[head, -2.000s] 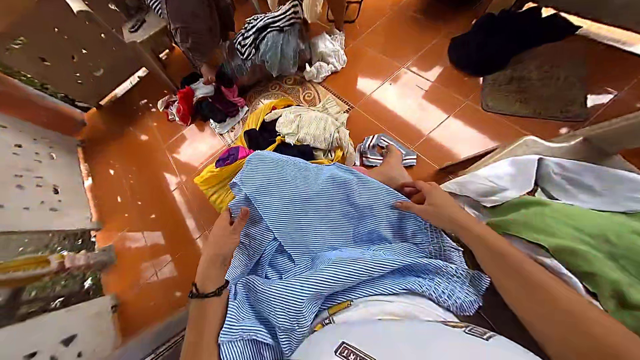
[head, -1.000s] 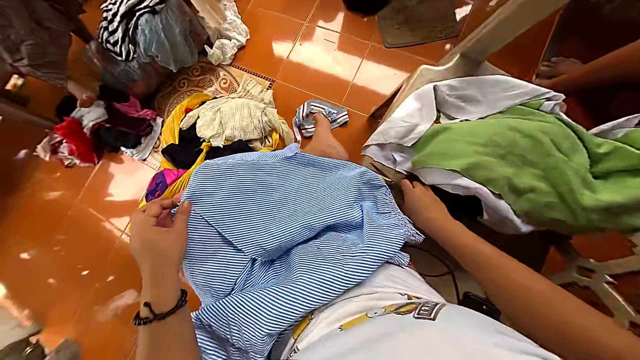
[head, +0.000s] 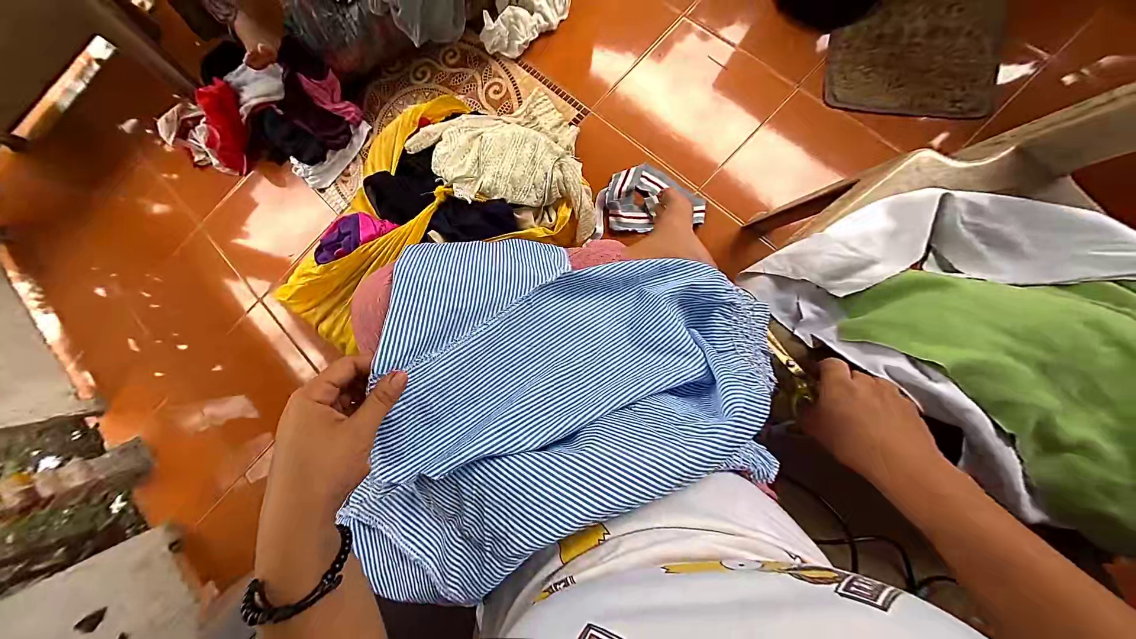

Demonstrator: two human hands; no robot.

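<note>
A blue-and-white striped cloth garment (head: 568, 382) with frayed edges lies spread over my lap. My left hand (head: 333, 413) pinches its left edge between thumb and fingers. At the right, my right hand (head: 856, 413) has its fingers around gold-coloured scissors (head: 790, 364), whose far parts are partly hidden. The scissors are beside the garment's right edge and below the white cloth (head: 852, 240) and green cloth (head: 1021, 346). Beyond my knees, a yellow cloth bundle (head: 324, 302) holds cream knitted (head: 510, 160), black and purple clothes.
A grey striped cloth (head: 630, 200) lies by my foot on the orange tiles. Red and dark clothes (head: 222, 124) are heaped at the upper left near another person's hand (head: 259, 55). A wooden chair frame (head: 923, 164) stands at right; a brown mat (head: 914, 58) lies beyond.
My right hand has left the striped garment, where it rested two seconds ago, and moved right; scissors now show in it. My left hand stays at the garment's left edge. The view has shifted.
</note>
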